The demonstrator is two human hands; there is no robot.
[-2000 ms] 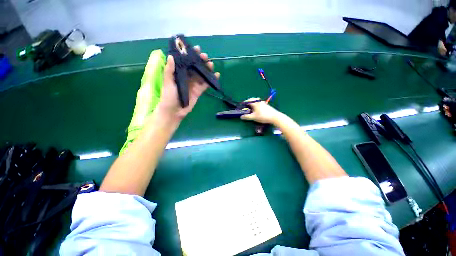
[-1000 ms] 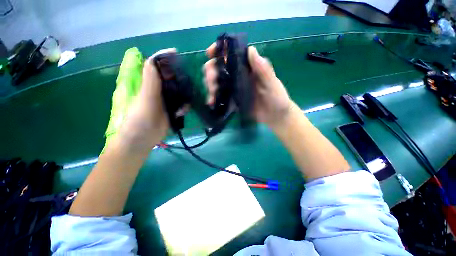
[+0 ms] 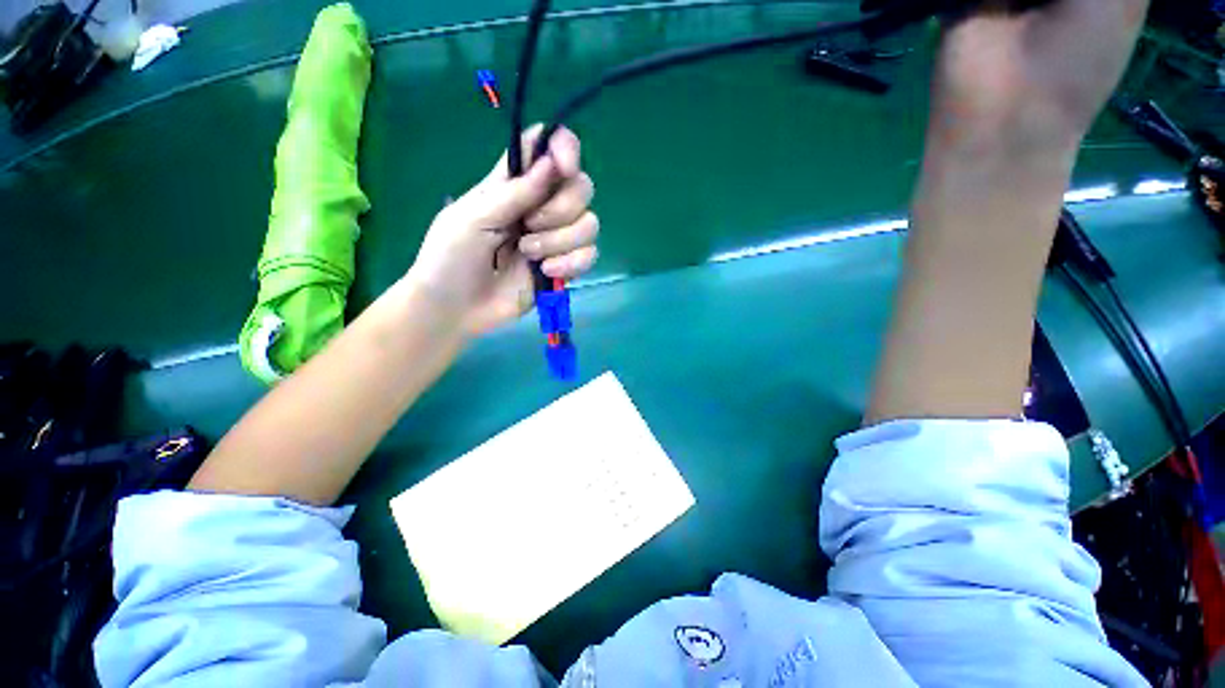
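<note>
My left hand (image 3: 517, 242) is closed around thin black clamp cables (image 3: 699, 51) at the centre. Blue plugs (image 3: 554, 312) with short red lengths hang below my fist, one under the other. The cables run up to the top edge and to the right. My right hand (image 3: 1028, 67) is raised at the top right, cut off by the edge and blurred, against a black mass at the top edge. That black thing is mostly out of view, so its grip is unclear. A white sheet (image 3: 544, 511) with rows of small marks lies below my left hand.
A green folded fabric roll (image 3: 312, 188) lies at the left. A black pile (image 3: 81, 497) is at the left edge. A small blue plug (image 3: 488, 86) and a black clamp (image 3: 846, 67) lie at the back. Black leads (image 3: 1122, 323) and a partly hidden phone (image 3: 1055, 383) are at the right.
My hands have moved apart. My right hand has risen to the top right with the black pieces. My left hand now holds cables, with blue plugs hanging below it.
</note>
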